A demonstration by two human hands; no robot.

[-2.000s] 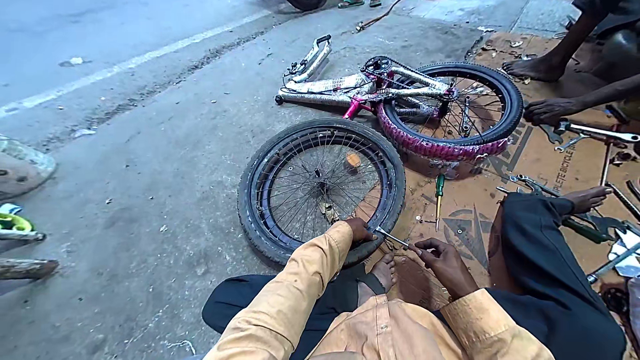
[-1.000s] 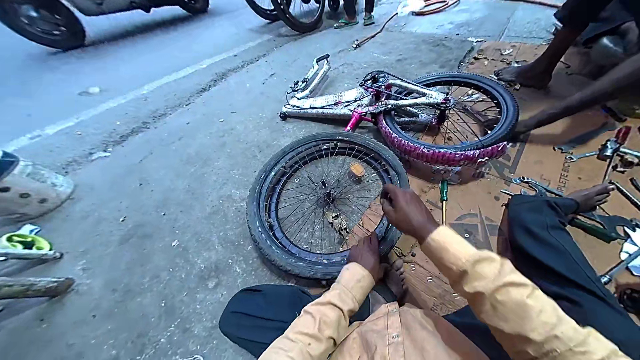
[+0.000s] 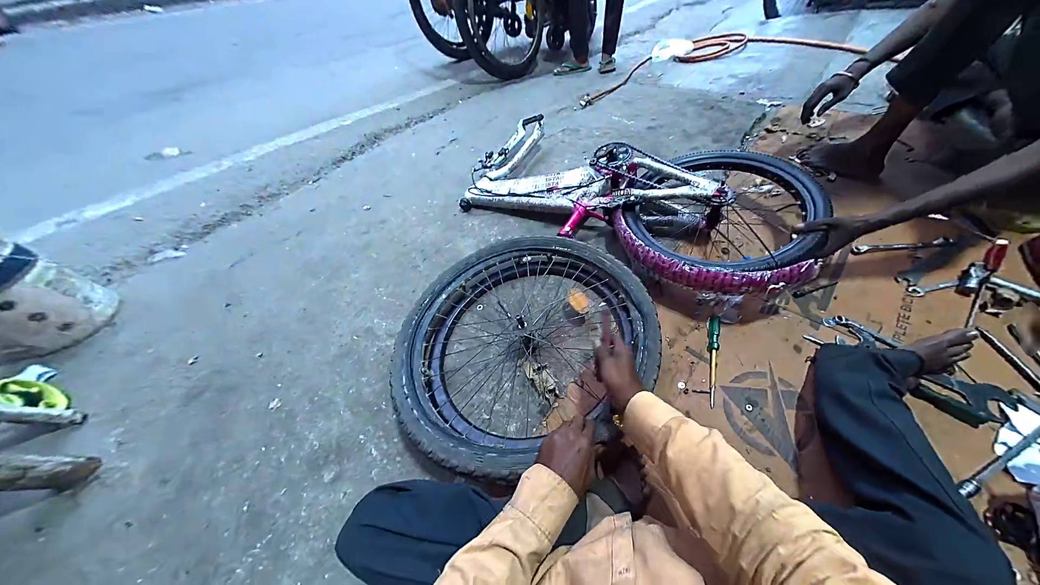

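A spoked bicycle wheel with a black tire [image 3: 418, 406] lies flat on the pavement before me, an orange reflector [image 3: 578, 301] among its spokes. At the tire's near right edge is my left hand [image 3: 570, 449], its fingers curled down against the rim; whether it grips something is unclear. My right hand [image 3: 619, 370] is over the wheel's right side, fingers bent, with a blurred thin thing near the fingertips that I cannot make out. A screwdriver with a green handle [image 3: 713, 333] lies on the cardboard to the right of the wheel.
Beyond the wheel lies a wrapped bicycle frame [image 3: 528, 191] with its wheel and a pink-wrapped tire [image 3: 707, 276]. A co-worker's hand [image 3: 829, 234] touches that wheel. Wrenches [image 3: 902, 246] and other tools lie at right on cardboard [image 3: 764, 366]. An orange hose [image 3: 715, 50] lies farther back.
Two seconds ago my hands held a metal rod-like tool at the wheel's near right edge. My right hand has since moved onto the wheel's right side. The co-worker's hand now touches the other wheel.
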